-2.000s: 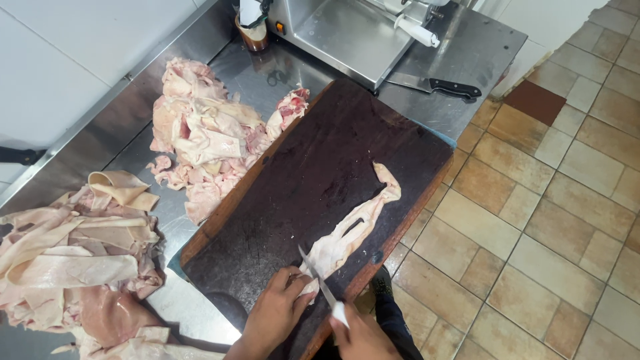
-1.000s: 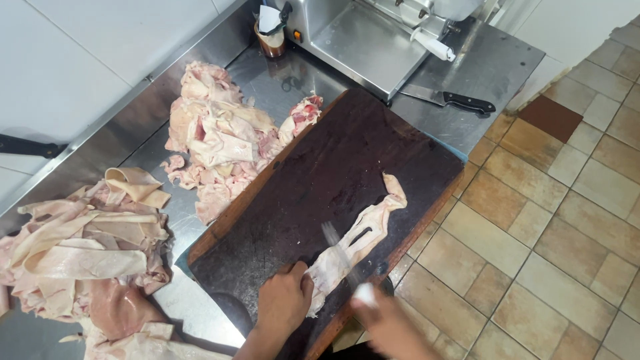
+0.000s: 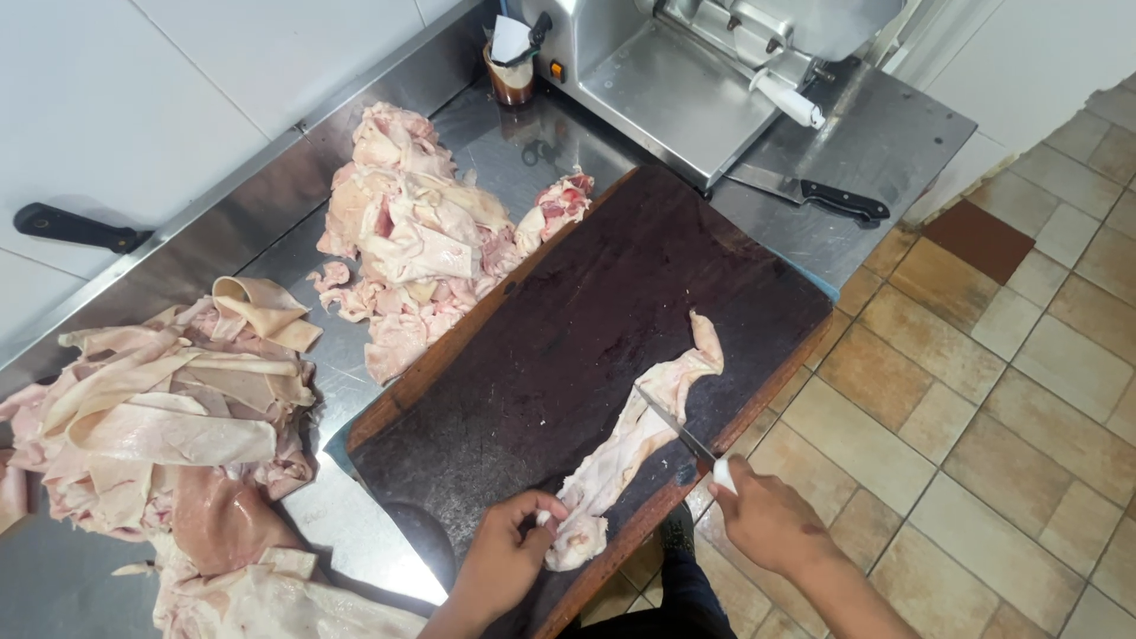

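Note:
A long pale strip of raw skin or fat (image 3: 621, 444) lies across the dark cutting board (image 3: 550, 328). My left hand (image 3: 510, 550) pinches its near end between thumb and fingers, close to the board's front edge. My right hand (image 3: 772, 515) grips the white handle of a knife (image 3: 679, 428). The blade's tip rests on or just over the strip's middle; contact is not certain. Left of the board sits a heap of fatty trimmings (image 3: 417, 231), with a small red piece of meat (image 3: 561, 206) near it. Farther left is a pile of pale skins (image 3: 177, 417).
Beyond the board stands a steel slicer (image 3: 674, 89). A black-handled knife (image 3: 843, 202) lies on the steel table (image 3: 896, 133) beside it. Another black handle (image 3: 80, 228) shows at the wall. A brown jar (image 3: 508, 80) stands behind the trimmings. Tiled floor (image 3: 994, 426) lies to the right.
The knife in my right hand has moved from near my left hand to farther up the strip. My left hand now holds the strip's near end, which looks bunched.

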